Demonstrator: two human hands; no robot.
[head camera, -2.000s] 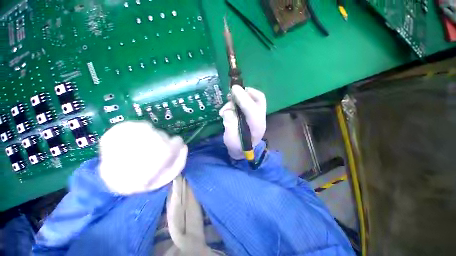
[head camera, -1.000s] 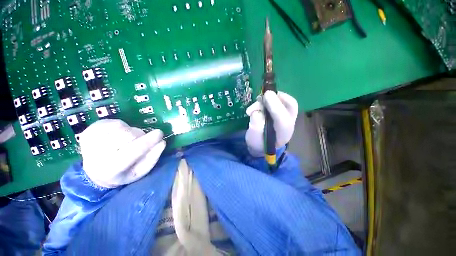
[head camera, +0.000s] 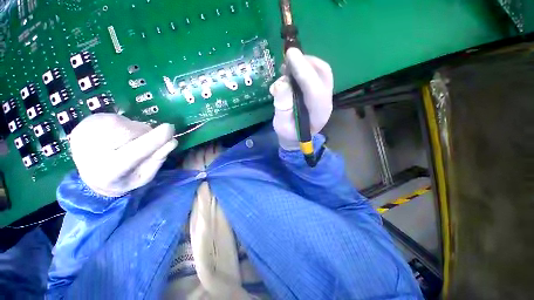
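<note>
A green circuit board (head camera: 175, 53) lies in front of me, with rows of black power transistors (head camera: 57, 96) at its left and silvery pads near its near edge. My left hand (head camera: 122, 153), in a white glove, is over the board's near left part and pinches thin solder wire (head camera: 192, 130), whose end points right above the near edge. My right hand (head camera: 304, 96), gloved, holds the soldering iron (head camera: 297, 88) upright in the picture, just right of the board. The iron's tip is cut off by the top edge.
The green mat (head camera: 375, 53) extends right of the board. Part of another board (head camera: 510, 13) shows at the top right corner. A brown surface with a yellow edge (head camera: 432, 140) is at the right, beside a metal frame. A dark object is at the left edge.
The view has shifted, so the board sits higher and the items at the top right have left the picture. The wire from my left hand shows more clearly. Both hands keep their grips.
</note>
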